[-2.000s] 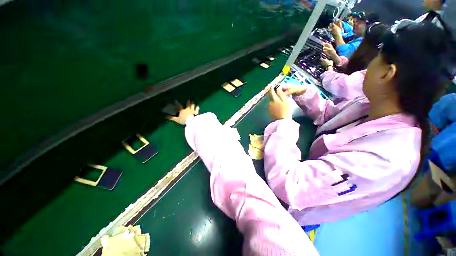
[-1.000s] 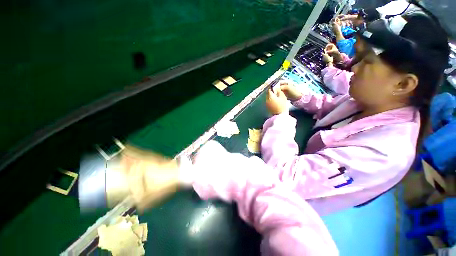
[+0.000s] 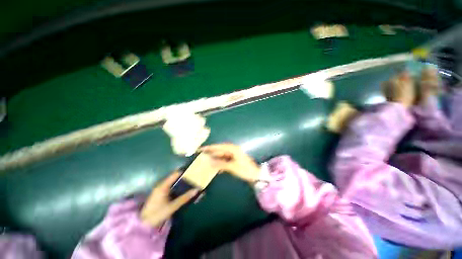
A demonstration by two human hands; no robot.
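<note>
A small housing [image 3: 201,171] with a dark end and a pale square sheet over its other end is held tilted above the bench. My left hand [image 3: 167,200] grips its dark end, with fingers along both sides. My right hand [image 3: 229,159] has its fingers at the upper right corner of the pale end; whether it has hold of the sheet or the housing is blurred. A loose sheet pile [image 3: 186,130] lies just beyond the housing, against the edge strip.
The edge strip [image 3: 137,123] parts the bench [image 3: 66,189] from the green belt [image 3: 243,63]. Housings [image 3: 136,76] lie spaced along the belt. At right a neighbour in a pink smock [image 3: 377,134] works beside a tan sheet pile [image 3: 341,117].
The view has swung down and left. My right hand has come back from the belt to the bench. My left hand has come into view gripping a housing.
</note>
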